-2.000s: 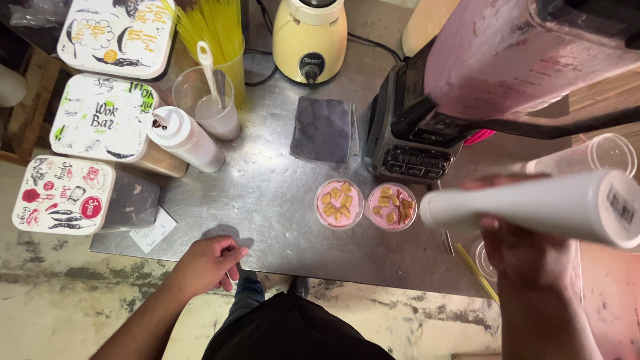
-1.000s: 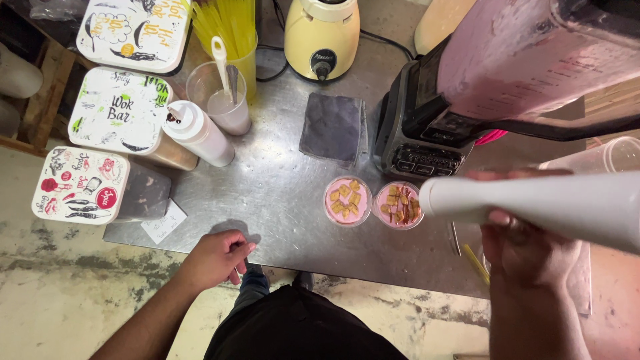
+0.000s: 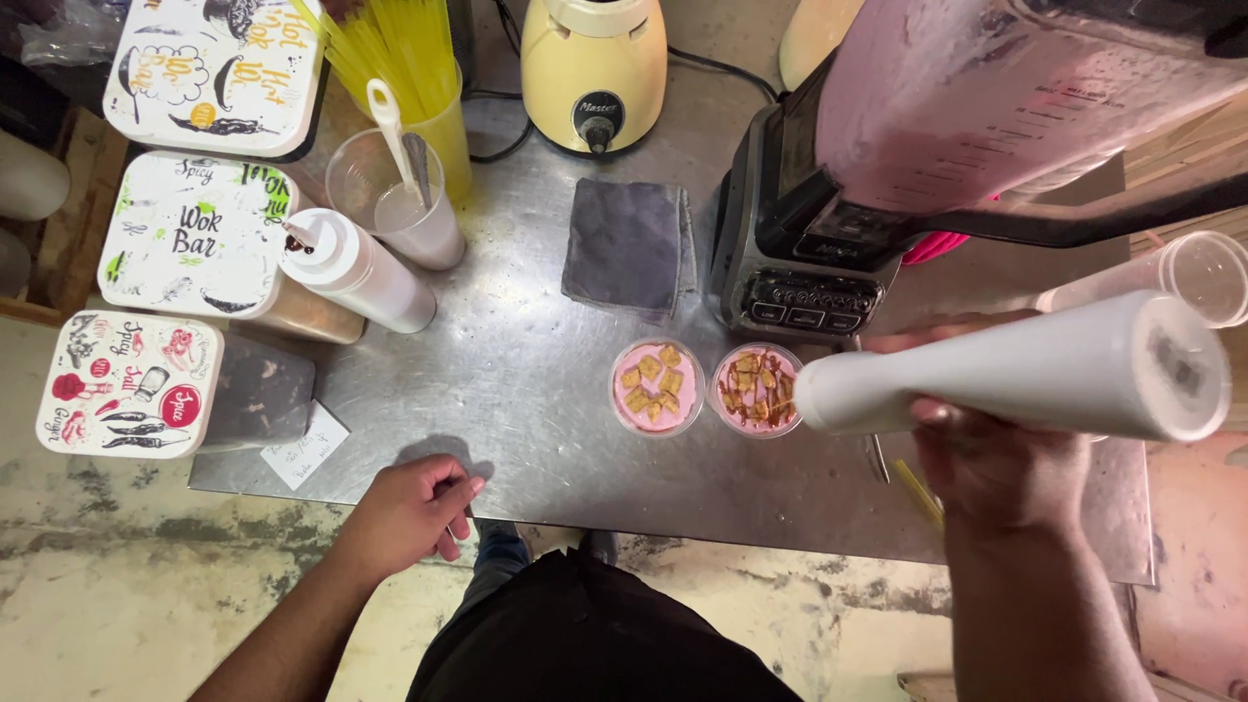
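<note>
My right hand [image 3: 1009, 458] grips a white plastic squeeze bottle [image 3: 1004, 375], tilted nearly level with its narrow end over the right-hand cup [image 3: 756, 390]. That cup holds a pink drink topped with golden-brown square pieces and streaks of brown sauce. Close beside it, the left-hand cup [image 3: 656, 387] has the same pink drink and pieces, with no brown streaks seen on it. My left hand [image 3: 414, 512] rests loosely curled at the front edge of the metal table [image 3: 507, 409]; nothing shows in it. The bottle's tip is hidden.
A blender [image 3: 809, 253] with a pink-filled jug stands behind the cups, near folded dark cloths [image 3: 624, 244] and a cream blender base [image 3: 595, 78]. At left are lidded containers [image 3: 195, 234], another squeeze bottle [image 3: 361, 273], a cup with utensils [image 3: 429, 229] and yellow straws [image 3: 390, 58]. Clear cups [image 3: 1160, 278] lie at right.
Brown sauce streaks have appeared over the pieces in the right-hand cup. My right hand still holds the bottle over that side, and my left hand stays by the table edge.
</note>
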